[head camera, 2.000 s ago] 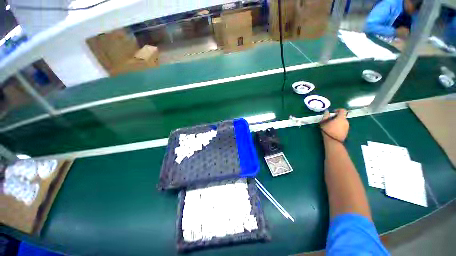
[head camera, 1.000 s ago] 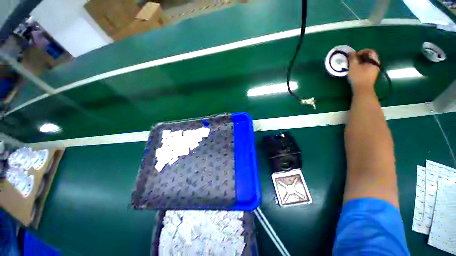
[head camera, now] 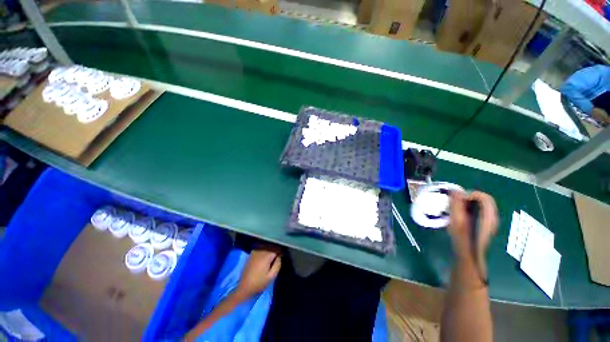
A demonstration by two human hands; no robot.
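Note:
My right hand (head camera: pixel 473 217) is above the right part of the green bench. It grips a round white lamp housing (head camera: pixel 431 206) at its right rim, and a black pen-like handle, probably the soldering iron (head camera: pixel 475 217), is in the same hand. My left hand (head camera: pixel 261 270) is low beside my dark-covered lap, below the bench edge; its fingers are partly hidden and I cannot tell if it holds anything. The lower tray (head camera: pixel 293 217) is covered with small white boards (head camera: pixel 340 208). The upper tray (head camera: pixel 348 157) holds a loose heap of boards.
The black iron stand (head camera: pixel 420 162) is behind the housing. Two thin white sticks (head camera: pixel 405 227) lie beside the lower tray. White sheets (head camera: pixel 540 260) lie at right. A blue tote (head camera: pixel 200 267) at lower left holds housings; more housings (head camera: pixel 93 110) stand on cardboard at left.
My right hand has come back from the recessed conveyor to the bench with a housing. The view has swung left and down, bringing the tote, my lap and my left hand into sight.

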